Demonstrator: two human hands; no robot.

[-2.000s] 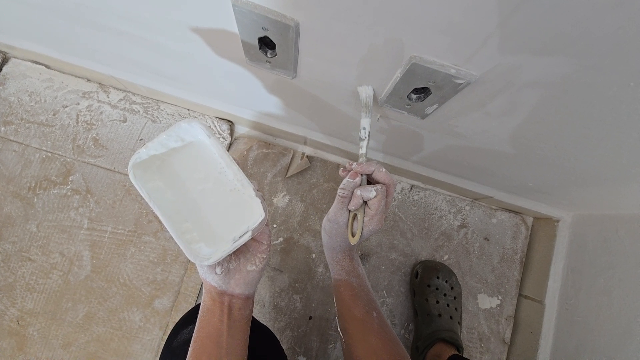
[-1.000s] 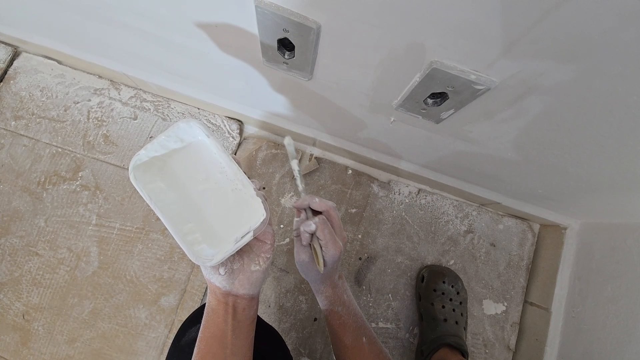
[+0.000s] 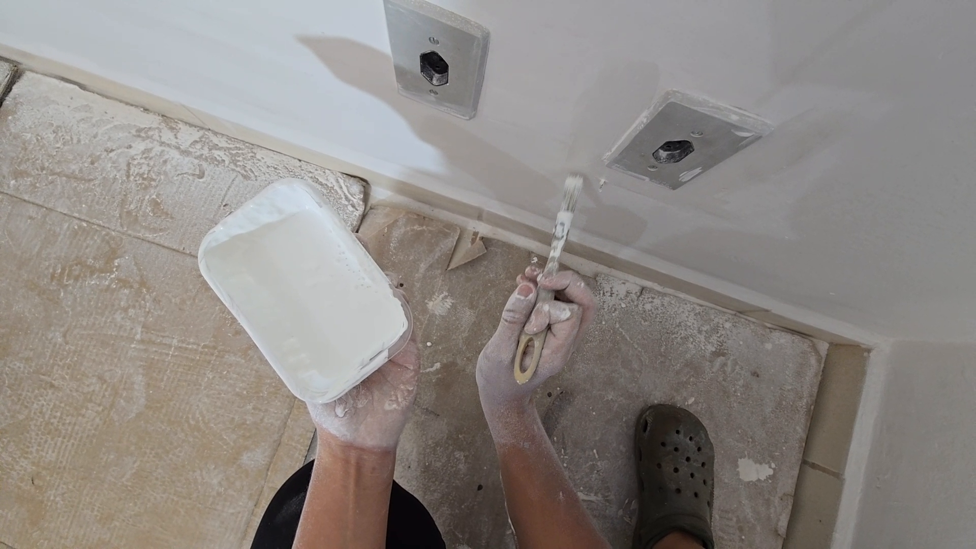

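Note:
My left hand (image 3: pixel 375 400) supports a white plastic tub (image 3: pixel 216 286) from below; white paint (image 3: pixel 313 297) lies inside it. In my right hand (image 3: pixel 537 332) is a paintbrush (image 3: pixel 560 236), its bristles up toward the wall and its looped handle end showing below my fingers. The bristle tip is near the wall (image 3: pixel 526 130), below and left of a metal socket plate (image 3: pixel 690 141); whether it touches is hard to tell. A second metal socket plate (image 3: pixel 438 57) is on the wall farther left. White residue coats both hands.
Paint-spattered cardboard-like sheets (image 3: pixel 114 343) cover the floor along the wall. A beige tile skirting (image 3: pixel 427 197) runs at the wall's foot. My foot in a dark clog (image 3: pixel 675 473) stands at the lower right, near the room corner.
The brush dipped down and left, away from the right socket plate, one second ago; now it is back up by the wall near that plate. The tub stays in my left hand.

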